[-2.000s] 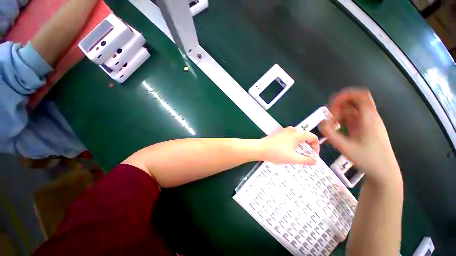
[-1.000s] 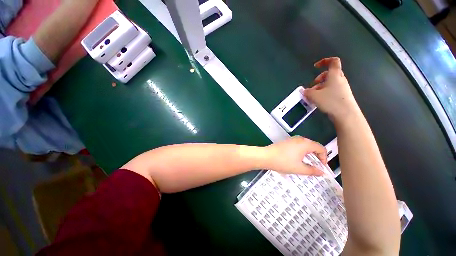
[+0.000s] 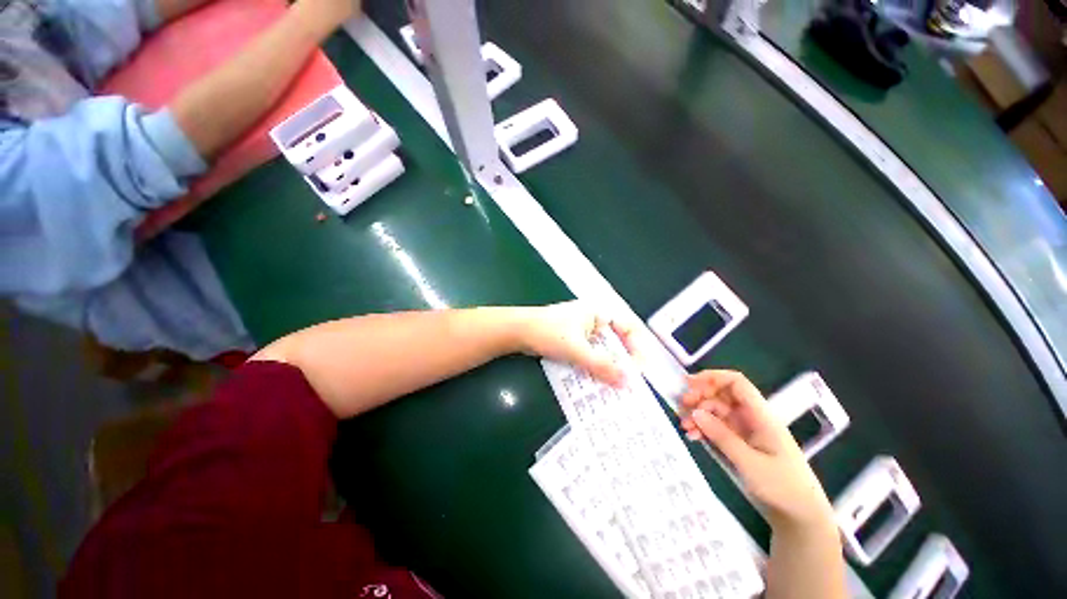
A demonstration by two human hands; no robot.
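Observation:
My left hand is shut on the upper end of a printed label sheet, which lies slanted over a label sheet stack on the green bench. My right hand is over the metal rail, right of the sheet, thumb and fingertips close together; a small pale piece seems to show at the fingertips, too blurred to be sure. A white plastic housing with a dark window lies on the belt above my right hand. Another housing lies just right of that hand.
More housings lie along the conveyor belt. The side rail runs diagonally, with an upright post. At left are stacked housings, a red mat and a neighbouring worker's arm.
My right hand has left the housing on the belt and come back toward the sheet. My left hand has moved left, pulling the held sheet askew over the stack. The view has shifted.

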